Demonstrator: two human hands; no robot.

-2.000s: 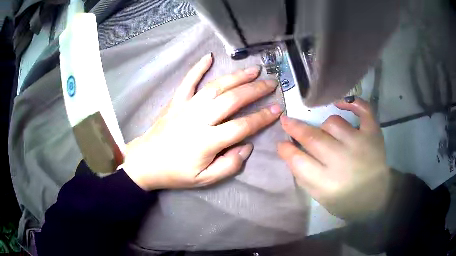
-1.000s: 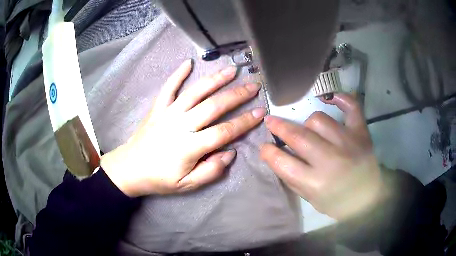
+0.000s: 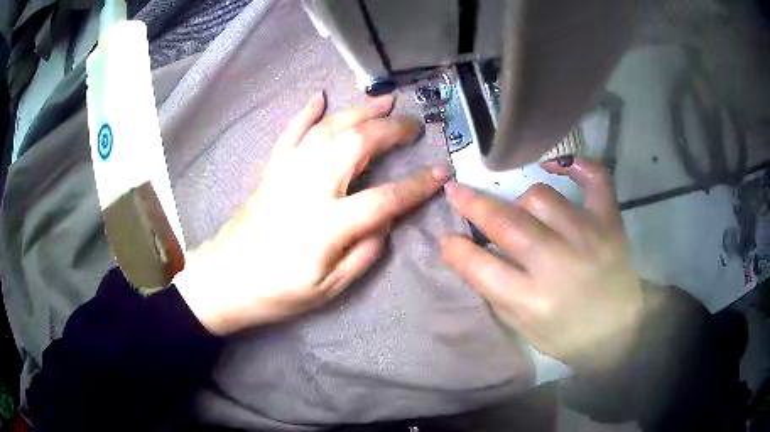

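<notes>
A large grey-mauve fabric piece [image 3: 380, 346] lies under both hands and reaches the front edge. My left hand [image 3: 312, 219] lies on it, its index fingertip at the fabric edge and other fingers partly bent. My right hand [image 3: 557, 270] is at the fabric's right edge, its index fingertip almost meeting the left one; whether it pinches the cloth is unclear. The sewing machine head [image 3: 557, 76] is above. The presser foot [image 3: 434, 93] shows beside the metal needle plate [image 3: 458, 126]. The needle cannot be made out.
A white arm with a blue ring mark [image 3: 127, 110] and brown end stands at left. A ribbed knob [image 3: 567, 147] is partly hidden behind the machine head. Dark looped scissors handles [image 3: 707, 135] lie at right. A dark striped band [image 3: 186, 34] is at the cloth's far edge.
My left hand's middle fingers have bent and drawn together. The cloth's far edge and striped band have shifted. The view has swung, so the head covers most of the ribbed knob again.
</notes>
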